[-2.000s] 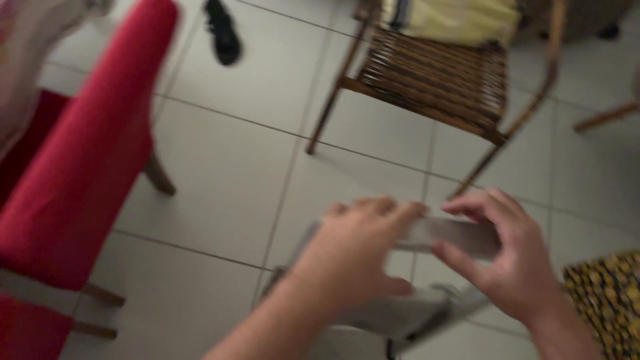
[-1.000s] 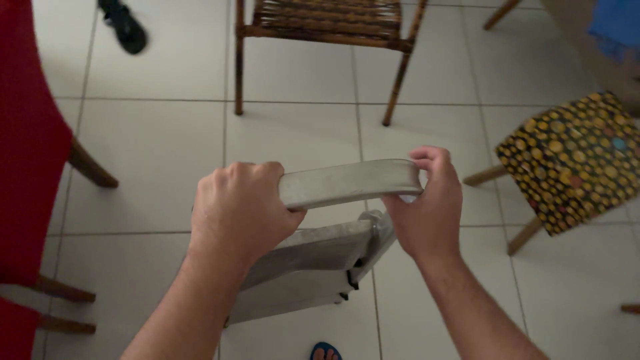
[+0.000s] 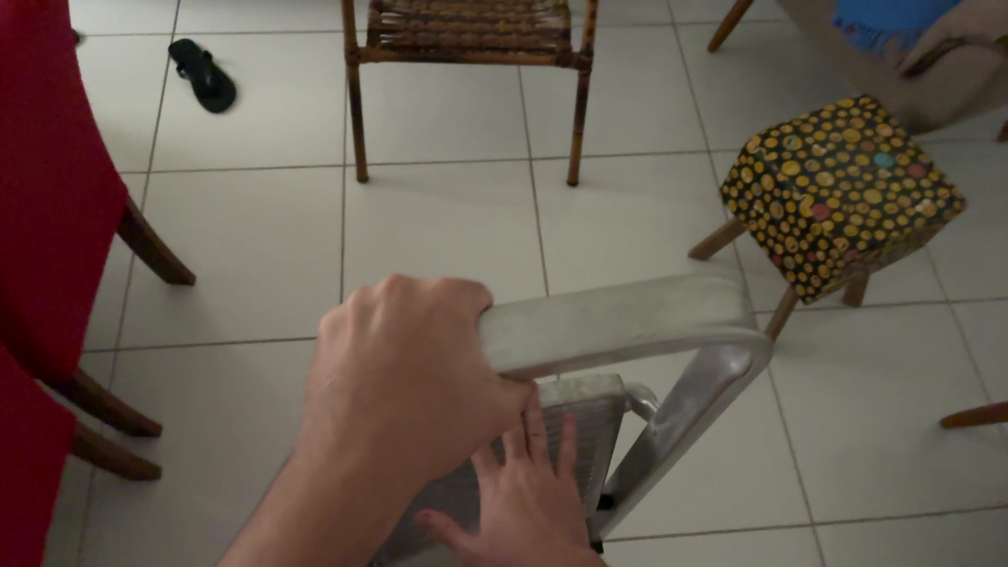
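A grey metal folding step ladder [image 3: 614, 323] stands at the lower middle, its rounded top rail crossing the view. My left hand [image 3: 402, 378] is closed around the left part of that rail. Below the rail, my right hand [image 3: 528, 488] lies with spread fingers over the ribbed metal step [image 3: 598, 433], palm down; whether it presses on the step is hard to tell. The ladder's side rail [image 3: 685, 425] runs down to the right of my right hand. The lower part of the ladder is hidden by my hands and the frame edge.
Red upholstered chairs [image 3: 47, 197] with wooden legs stand at the left. A woven cane chair [image 3: 472, 31] is ahead, a black flip-flop [image 3: 205, 76] on the tiled floor beyond. At the right is a stool with a dotted cover [image 3: 843, 197], and behind it part of a seated person [image 3: 961, 71].
My right hand has left the right end of the top rail and moved down to the step. My left hand still grips the rail.
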